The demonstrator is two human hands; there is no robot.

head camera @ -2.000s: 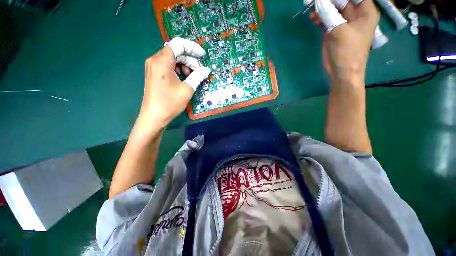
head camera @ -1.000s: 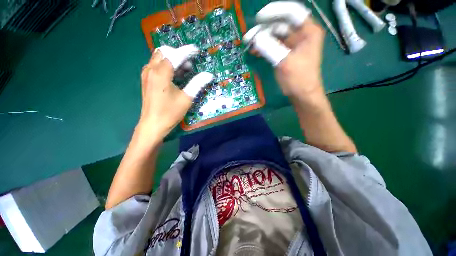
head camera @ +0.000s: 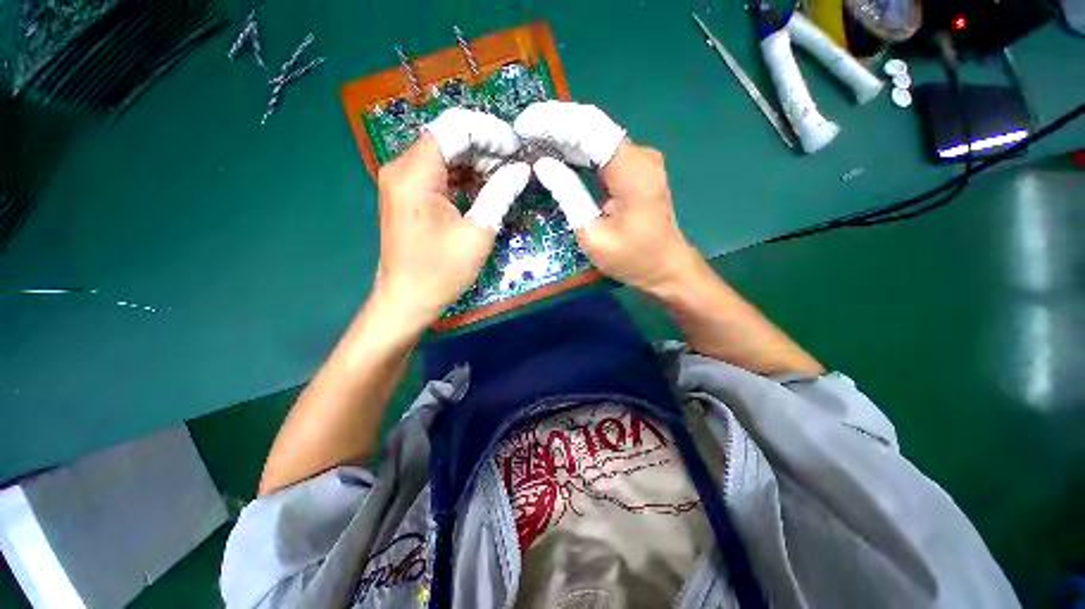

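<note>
A green circuit board panel (head camera: 553, 256) lies in an orange fixture (head camera: 357, 110) in front of me. Two twisted wire leads (head camera: 465, 52) stand out at the panel's top edge. My left hand (head camera: 434, 226) and my right hand (head camera: 631, 220), with white finger cots, meet over the middle of the panel. Their fingertips are pinched close together. Whatever is between the fingertips is too small and hidden to tell. The hands cover the panel's middle.
Several twisted leads (head camera: 286, 77) lie at the upper left. Slim tweezers (head camera: 744, 81) and white-handled pliers (head camera: 800, 89) lie at the upper right, near small white pieces (head camera: 898, 83) and a black box (head camera: 976, 123) with cables. A pale box (head camera: 125, 512) is at lower left.
My right hand has come from the upper right down to the panel and meets my left hand. The tweezers and pliers are now uncovered. The view has shifted, showing more of the bench's far side.
</note>
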